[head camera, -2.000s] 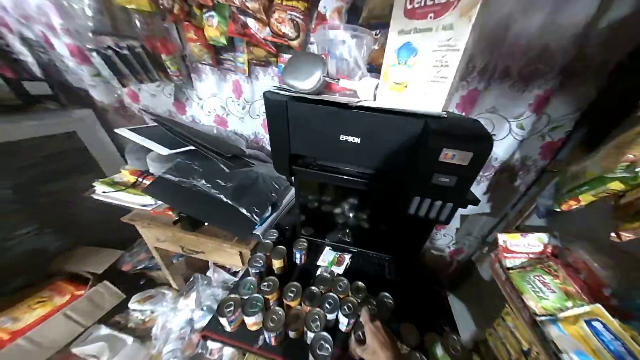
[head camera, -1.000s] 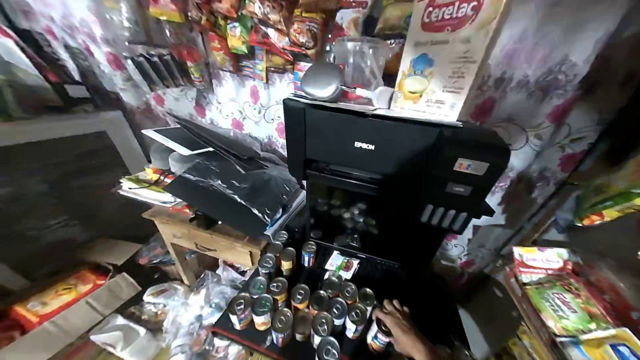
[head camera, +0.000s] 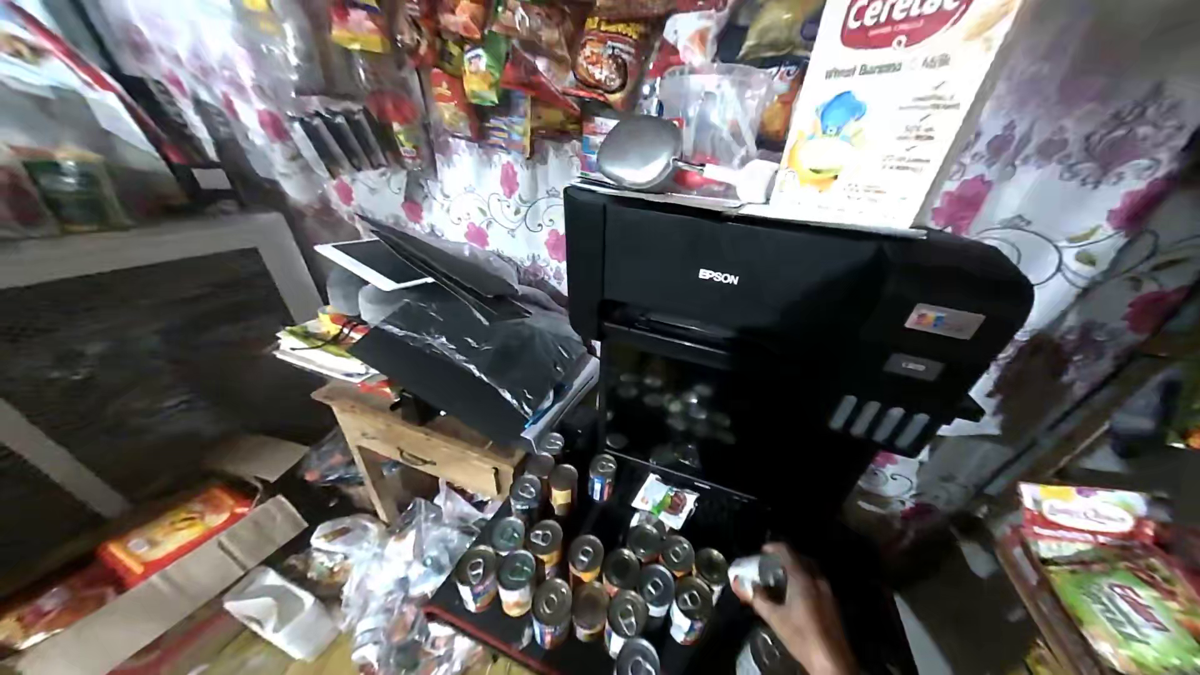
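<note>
My right hand (head camera: 797, 605) comes in from the bottom right, its fingers closed around a small tin can (head camera: 757, 574) that is tipped on its side above the black surface. Left of it stand several upright tin cans (head camera: 656, 586) with ring-pull lids, grouped on a dark, red-edged surface (head camera: 497, 642). Another can (head camera: 764, 652) is partly visible below my hand. Behind the cans lies a small printed packet (head camera: 665, 501). My left hand is out of view.
A black Epson printer (head camera: 750, 281) rises behind the cans, with a ladle (head camera: 640, 152) and a Cerelac box (head camera: 886, 112) on top. At left are a wooden drawer table (head camera: 422, 450), plastic bags (head camera: 403, 572) and a cardboard box (head camera: 178, 591). Packets (head camera: 1116, 581) stand at right.
A second ago my right hand was at a can at the right side of the group; now it holds a can tipped sideways.
</note>
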